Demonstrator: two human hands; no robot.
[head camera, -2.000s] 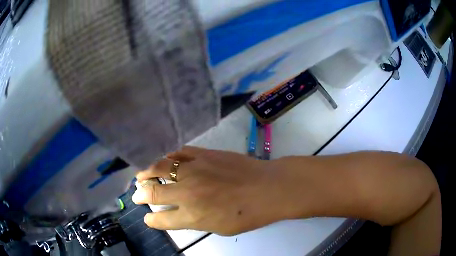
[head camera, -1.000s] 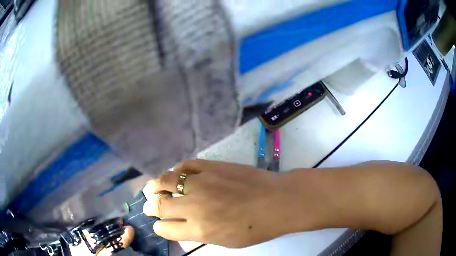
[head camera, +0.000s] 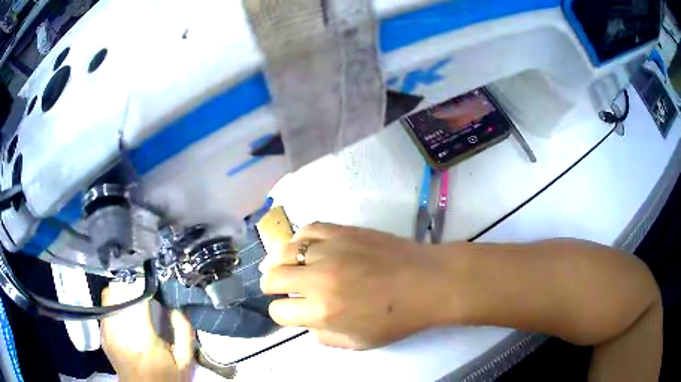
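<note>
Dark pinstriped fabric (head camera: 231, 319) lies beneath the needle end of the white sewing machine head (head camera: 201, 82). My right hand (head camera: 336, 287), with a ring, reaches in from the right, its curled fingers on the right end of the fabric. My left hand (head camera: 145, 339) is at the lower left below the needle area, cut off by the bottom edge. Its fingers and thumb are beside the left end of the fabric; machine parts hide its fingertips, so its grip is unclear. A tan block (head camera: 275, 230) sits just above my right fingers.
A lit smartphone (head camera: 463, 128) lies under the machine arm, beside a thin metal rod (head camera: 520, 139). Snips with blue and pink handles (head camera: 443, 190) lie below it. A cloth band (head camera: 321, 82) wraps the arm. A control panel (head camera: 616, 26) is top right. A black cable (head camera: 541, 186) crosses the white table (head camera: 418, 351).
The view has shifted, showing more of the machine's left end. My left hand, hidden at first, now shows largely at lower left. The tan block has come into view. My right hand stays at the fabric.
</note>
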